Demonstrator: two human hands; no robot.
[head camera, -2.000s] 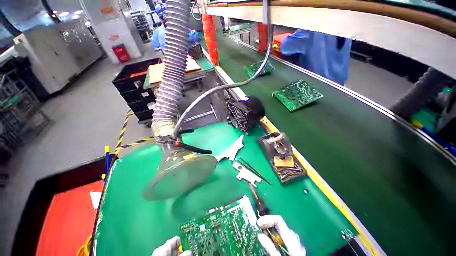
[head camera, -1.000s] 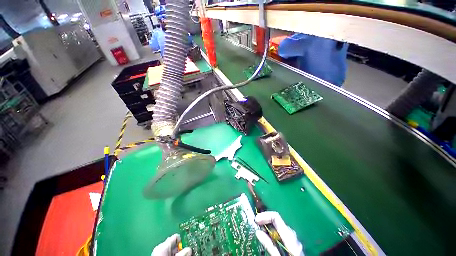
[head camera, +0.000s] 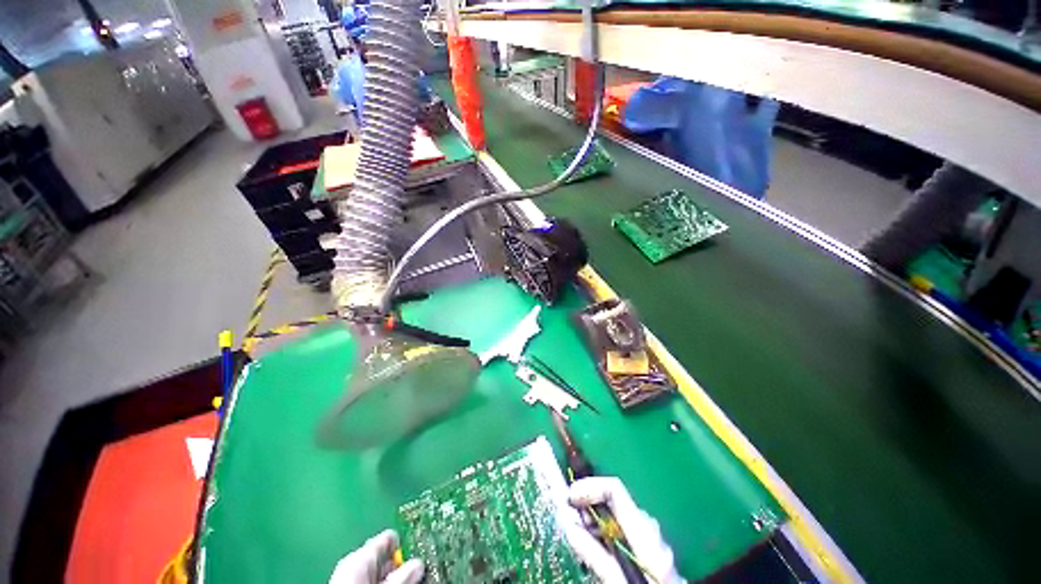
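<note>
A green circuit board (head camera: 485, 519) lies at the bottom middle, low over the green mat, its lower edge cut off by the picture. My left hand (head camera: 379, 561), white-gloved, grips its left edge, with a small yellow piece at the fingers. My right hand (head camera: 620, 530), white-gloved, is at the board's right edge and holds the soldering iron (head camera: 577, 460), whose dark front part points up and away over the mat beside the board. The fume extractor hood (head camera: 400, 397) hangs over the mat beyond the board.
The soldering iron stand (head camera: 628, 363) and black fan (head camera: 542, 260) stand by the belt edge. Tweezers (head camera: 562, 384) and white flat pieces (head camera: 550, 395) lie on the mat. Boards (head camera: 670, 225) lie on the conveyor belt (head camera: 788, 354). A red-lined tray (head camera: 137, 502) is at left. A person in blue (head camera: 708, 131) is beyond.
The whole view has shifted slightly, so things appear a little further left. Both hands still hold the board and iron as before.
</note>
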